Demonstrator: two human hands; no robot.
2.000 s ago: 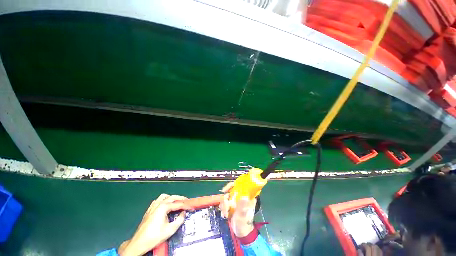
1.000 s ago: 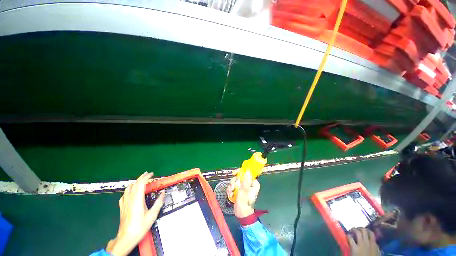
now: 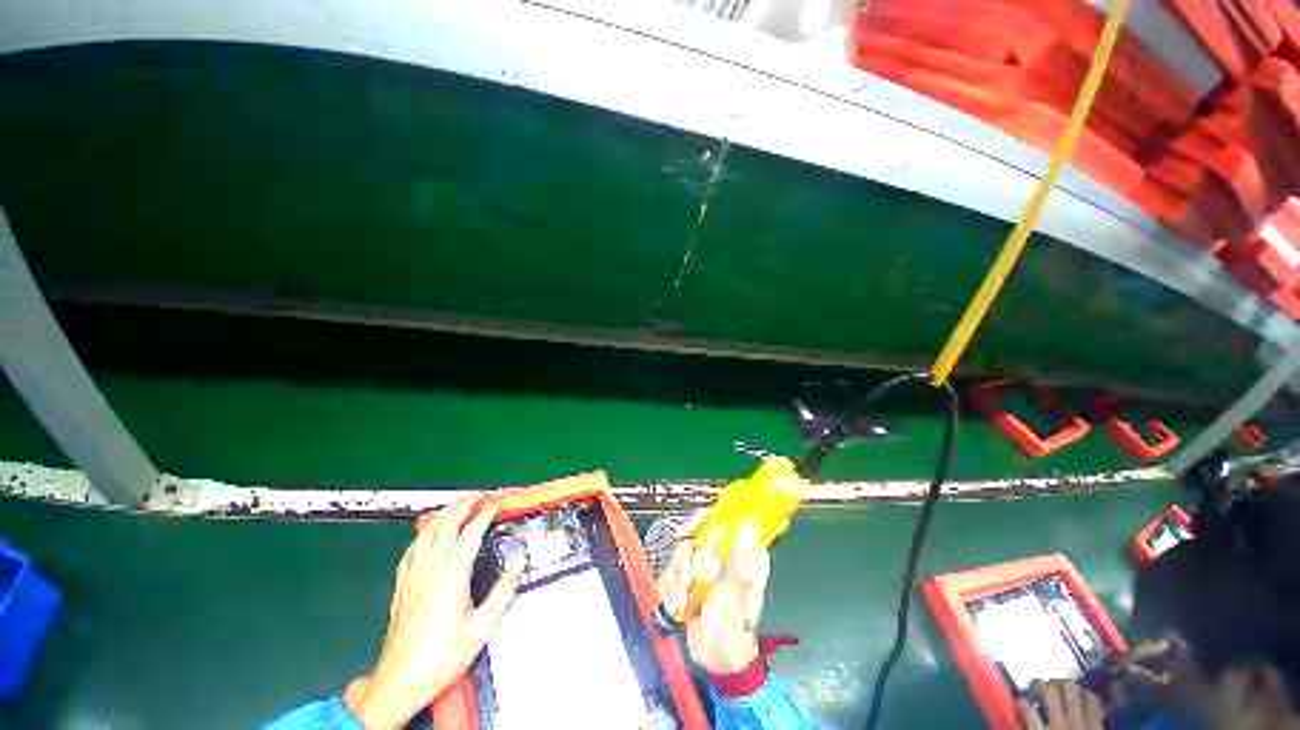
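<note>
An open tablet (image 3: 582,568) lies in a red frame (image 3: 560,489) in front of me, with a large white rectangle and a silvery circuit area at its far end. My left hand (image 3: 445,606) rests on the frame's left side, thumb over the circuit area. My right hand (image 3: 724,599) holds a yellow electric screwdriver (image 3: 756,511) at the frame's right edge. Its tip is low beside the frame; whether it touches anything I cannot tell. A round mesh-like dish (image 3: 663,536) is partly hidden behind my right hand.
A black cable (image 3: 924,535) and yellow cord (image 3: 1029,214) hang at right. A blue bin (image 3: 17,606) is at left. A dark panel (image 3: 841,414) and red frames (image 3: 1029,417) lie on the green belt. At right, a person (image 3: 1240,628) works on another framed tablet (image 3: 1029,628).
Since one second ago the view has shifted, and the screwdriver has tilted further over. Two seconds ago it was over the frame; now it is at the frame's right edge.
</note>
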